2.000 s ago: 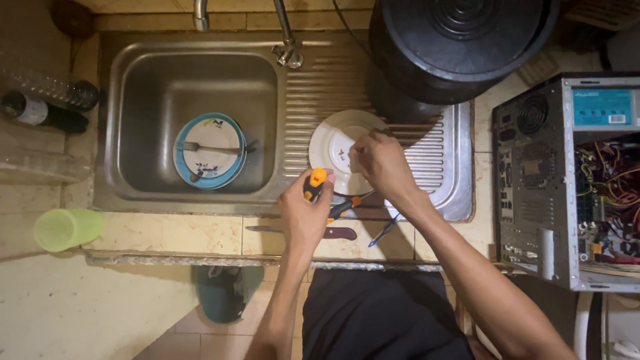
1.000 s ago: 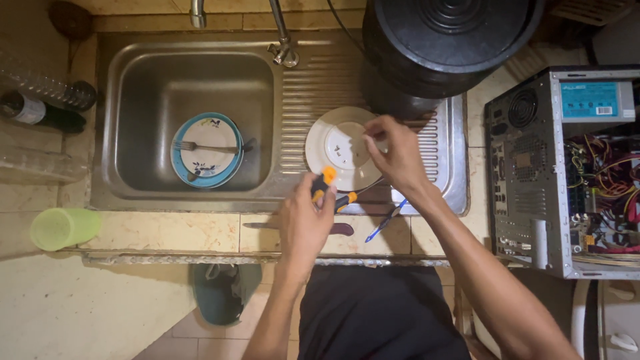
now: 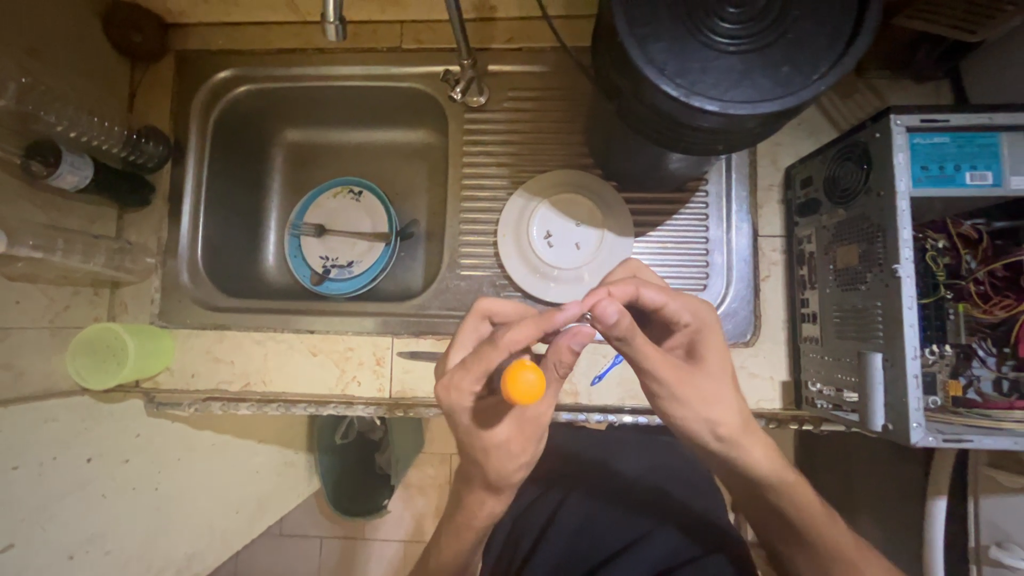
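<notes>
My left hand (image 3: 500, 384) holds a tool with an orange handle end (image 3: 523, 382), probably a screwdriver; its shaft is mostly hidden by the fingers. My right hand (image 3: 672, 352) meets the left fingertips and pinches a small metal piece (image 3: 587, 318), likely a screw. Just beyond the fingers, a white plate (image 3: 524, 240) with several small metal screws (image 3: 578, 246) rests on the ribbed drainboard. Partly covered by my hands, a knife (image 3: 420, 355) and a blue-handled item (image 3: 606, 370) lie on the tiled counter edge.
An opened computer case (image 3: 848, 280) stands at the right. A black lidded bin (image 3: 736, 88) covers the drainboard's back. Left are the steel sink (image 3: 240, 200) with stacked plates (image 3: 298, 240) and a fork (image 3: 344, 233), a green cup (image 3: 120, 354) and bottles (image 3: 76, 172). Below is a bin (image 3: 368, 464).
My right hand has come away from over the plate, down and left to my left hand's fingertips. The orange-ended tool remains in my left hand.
</notes>
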